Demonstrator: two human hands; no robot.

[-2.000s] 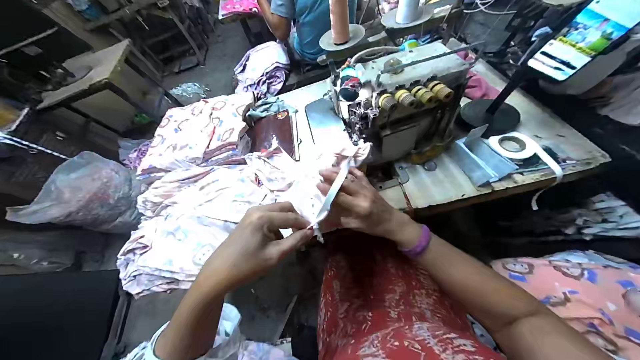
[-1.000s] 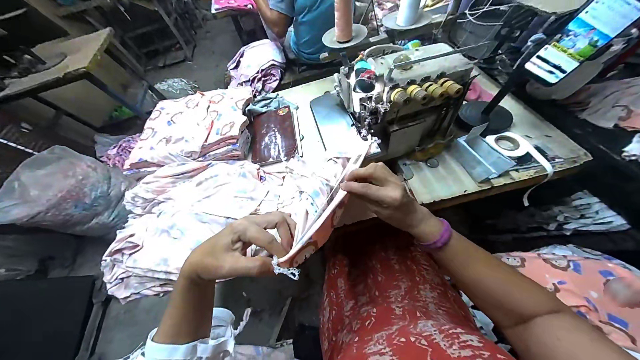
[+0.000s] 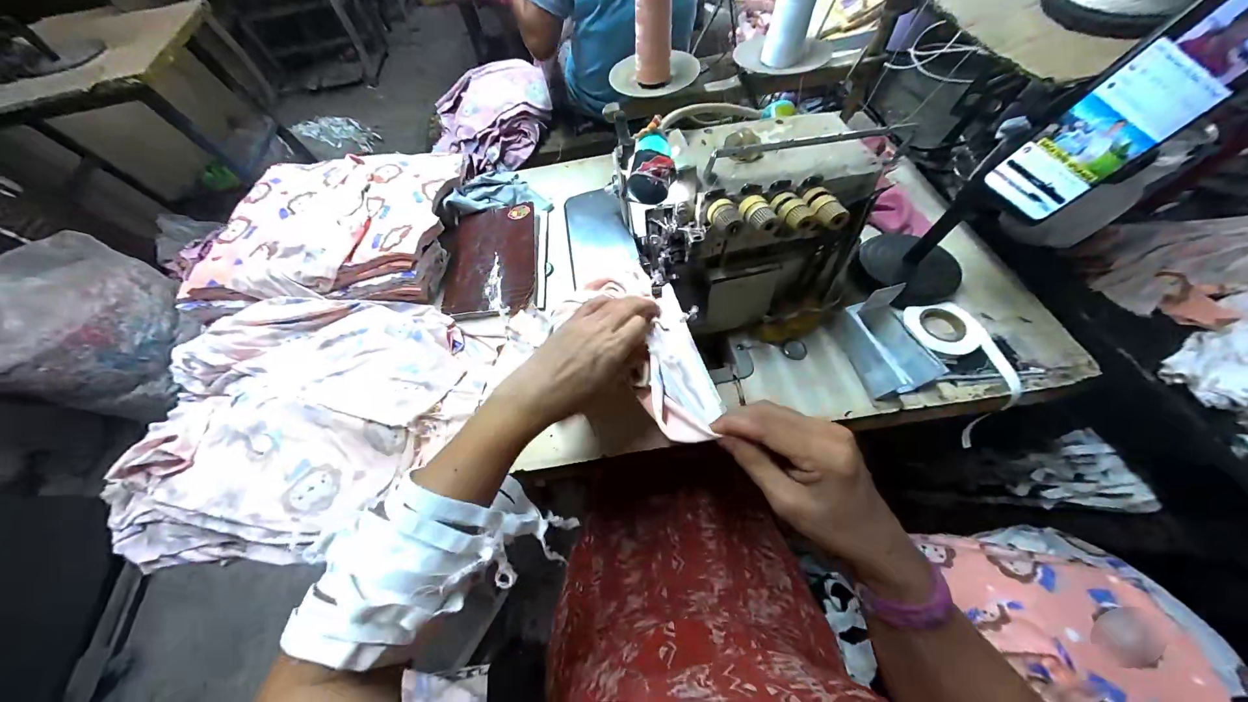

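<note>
An overlock sewing machine (image 3: pixel 770 214) stands on the worktable. A pale pink printed fabric piece (image 3: pixel 682 385) reaches from under its needle area toward my lap. My left hand (image 3: pixel 595 356) is on the fabric just in front of the needle area, fingers bent over it, fingertips partly hidden. My right hand (image 3: pixel 799 458) pinches the near corner of the same piece at the table's front edge. White cloth strips (image 3: pixel 390 565) are wrapped around my left forearm. To the left lie a heap of printed fabric (image 3: pixel 312 390) and a folded printed stack (image 3: pixel 322 219).
A dark red notebook (image 3: pixel 490 261) lies left of the machine. To its right are a tape roll (image 3: pixel 944 330), a grey plastic packet (image 3: pixel 892 341) and a phone (image 3: pixel 1102 117) on a stand. Thread cones (image 3: pixel 653 44) rise behind. A person in blue (image 3: pixel 624 49) sits beyond. A plastic bag (image 3: pixel 83 322) is at left.
My left hand has moved up to the machine's needle area, and my right hand has come down toward the table's front edge. The fabric, earlier held up between both hands, now lies at the machine.
</note>
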